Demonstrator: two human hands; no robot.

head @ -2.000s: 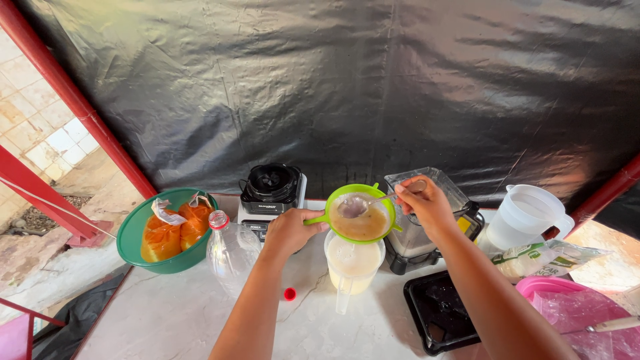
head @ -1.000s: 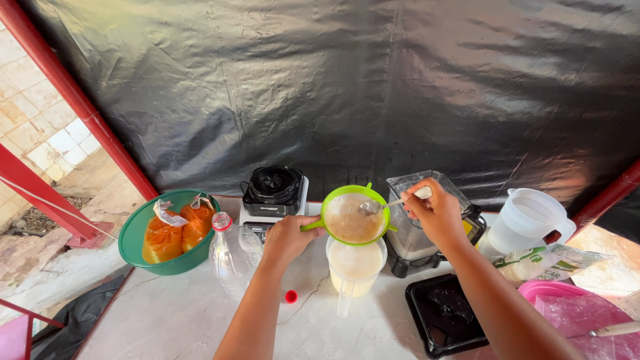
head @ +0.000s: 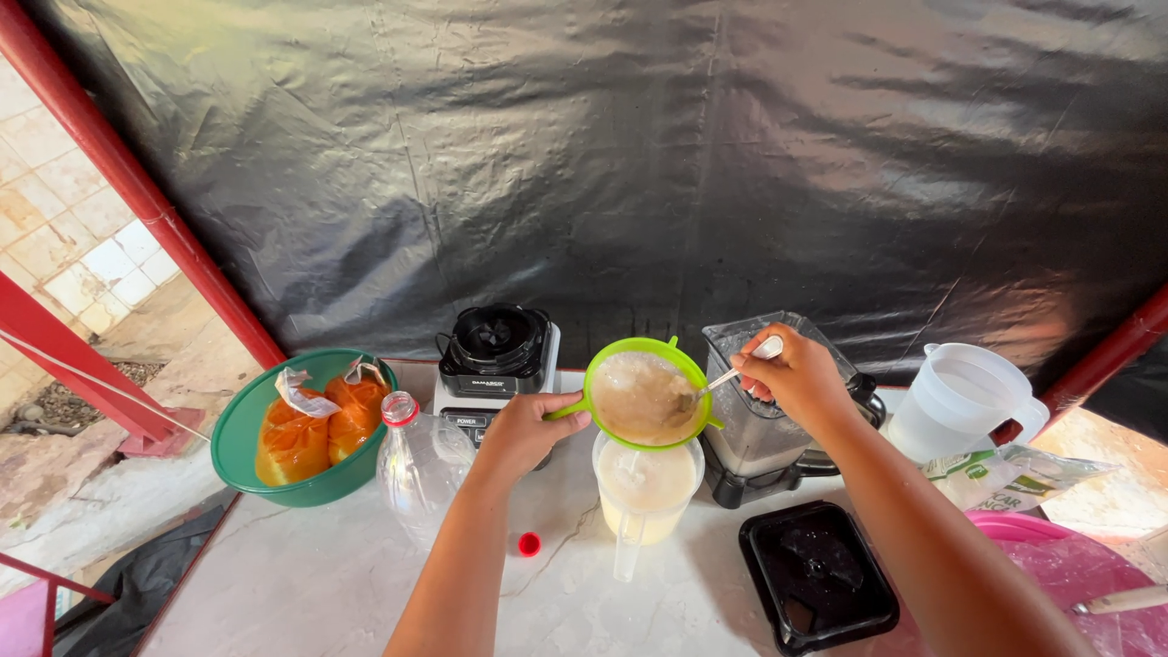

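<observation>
My left hand (head: 532, 429) grips the handle of a green-rimmed strainer (head: 602, 351), holding it tilted over a clear plastic pitcher (head: 630, 520) of pale, milky liquid. Wet beige pulp (head: 639, 397) lies in the mesh. My right hand (head: 787, 365) holds a metal spoon (head: 721, 379), its bowl down in the pulp near the right side. Behind and right of the pitcher stands a blender jar (head: 753, 438) with greyish residue inside, partly hidden by my right hand.
At left are a green basin (head: 310, 495) with bags of orange contents, an empty plastic bottle (head: 415, 465), a blender base (head: 497, 365) and a red cap (head: 529, 545). At right are a black lid (head: 818, 575), a translucent jug (head: 963, 401), a plastic package (head: 1013, 479) and a pink basin (head: 1022, 525).
My left hand and the strainer were a little lower two seconds ago relative to the pitcher's far rim. My right hand has shifted the spoon within the pulp, with its handle now showing.
</observation>
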